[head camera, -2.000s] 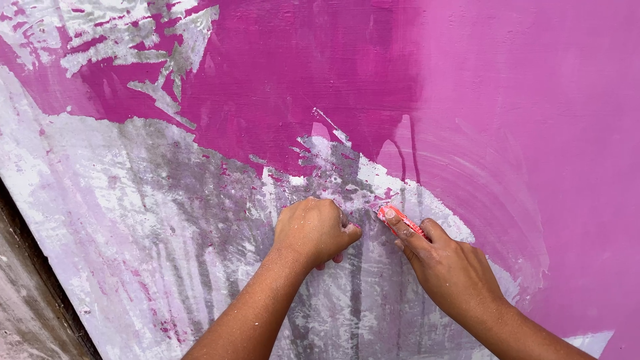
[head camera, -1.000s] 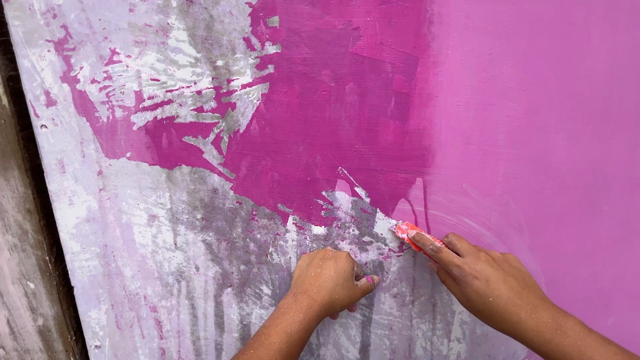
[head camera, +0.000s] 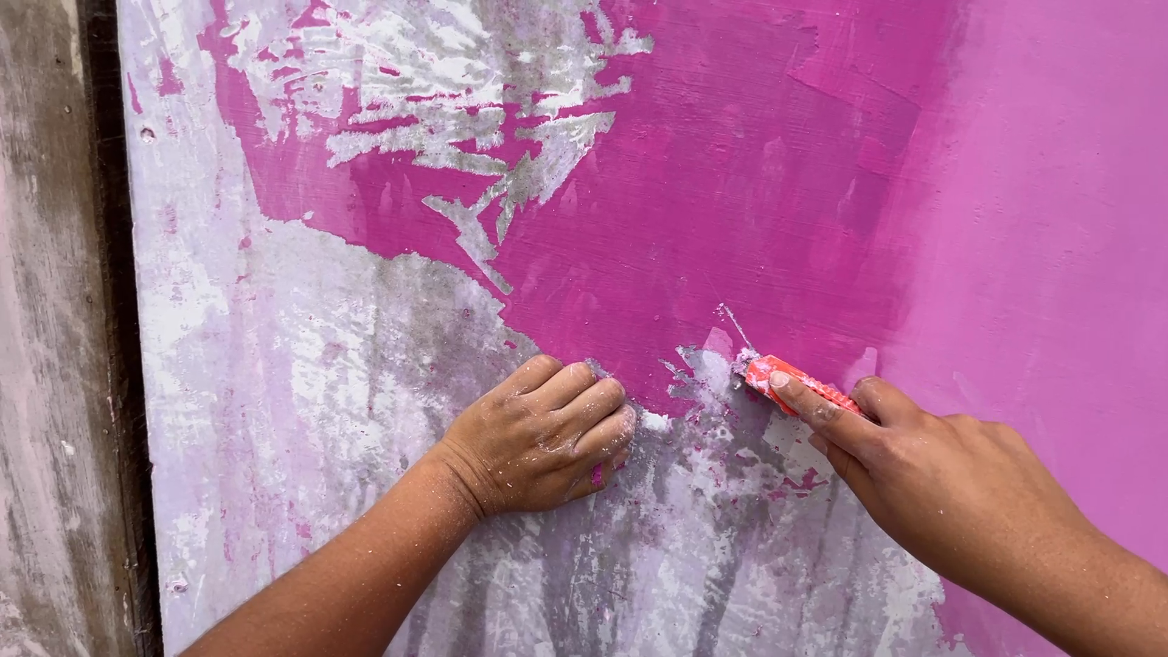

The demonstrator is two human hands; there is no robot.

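Note:
A painted panel (head camera: 730, 228) fills most of the view, magenta and pink above and right, with whitish-grey scraped patches (head camera: 347, 319) at left and below. My right hand (head camera: 949, 474) grips an orange-red handled scraping tool (head camera: 803, 388), its index finger laid along the handle. The tool's tip meets the panel where magenta paint borders a scraped patch, and paint crumbs cling there. My left hand (head camera: 547, 438) is curled against the panel, left of the tool; its palm is hidden, so whether it holds anything cannot be told. Pale dust specks both hands.
Along the panel's left edge runs a dark gap (head camera: 119, 319), with a weathered brown board (head camera: 55, 319) beyond it. A small nail or screw hole (head camera: 147, 135) shows near the panel's upper left edge.
The view has shifted, bringing more of the left board in. The orange-red tool has moved up along the paint border, onto the edge of the magenta. My left hand stays curled.

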